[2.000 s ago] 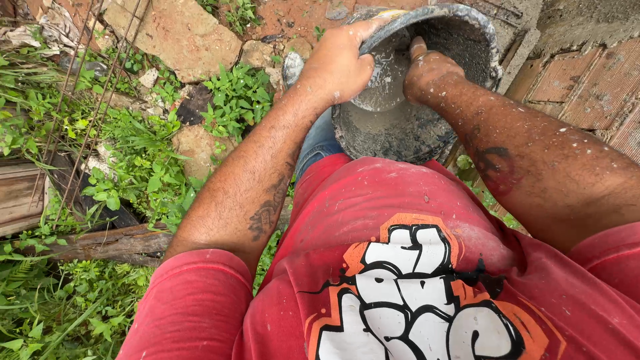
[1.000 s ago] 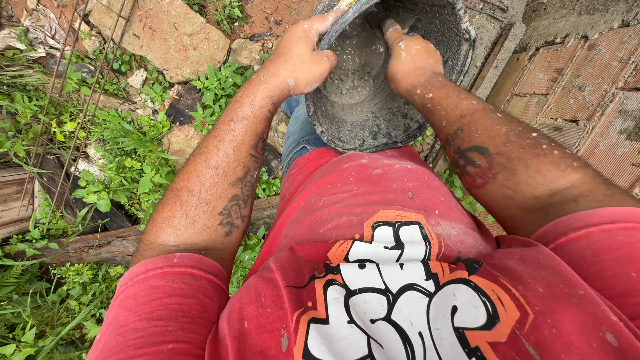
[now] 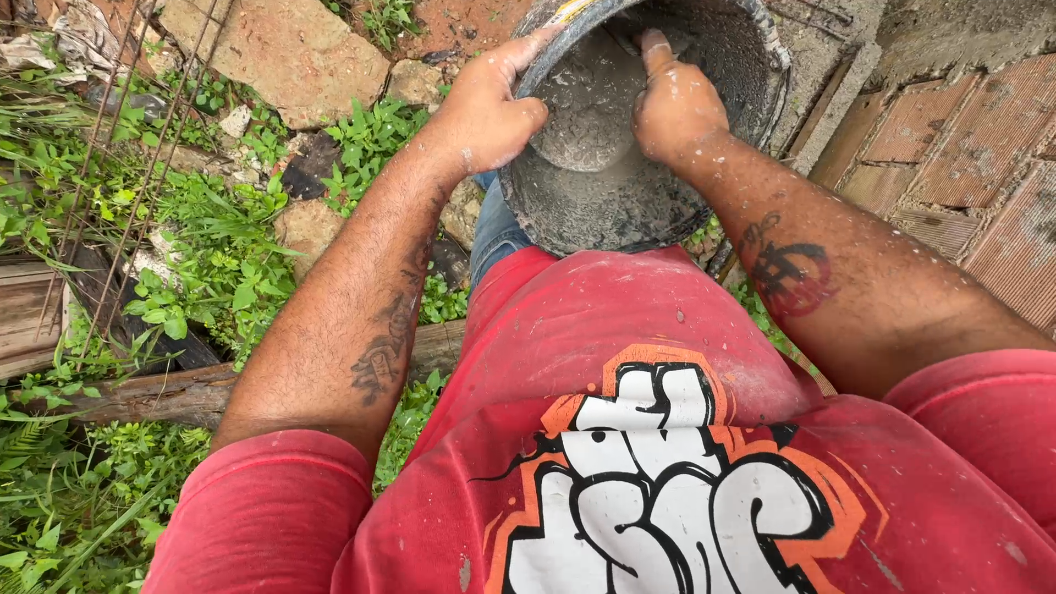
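Observation:
A black bucket (image 3: 569, 206), its walls crusted with mortar, is tilted with its mouth toward me at the top of the view. My left hand (image 3: 495, 111) grips its left rim, the thumb lying over the edge. Wet grey mortar (image 3: 590, 124) lies on the bottom inside. My right hand (image 3: 681, 107) is inside the bucket, fingers curled and the index finger or thumb stretched forward along a dark tool, perhaps a trowel, that is mostly hidden by the hand and shadow. Grey splashes dot both hands and the right forearm.
A wall of hollow clay bricks (image 3: 932, 140) with rough mortar stands at the right. Thin rusty rods (image 3: 124, 165) rise at the left above weeds. Large stones (image 3: 289, 58) lie at the upper left, and a wooden beam (image 3: 157, 396) crosses the ground below them.
The bucket has shifted a little up and to the left in view, both hands with it. My left hand has stayed on the rim and my right hand inside the bucket.

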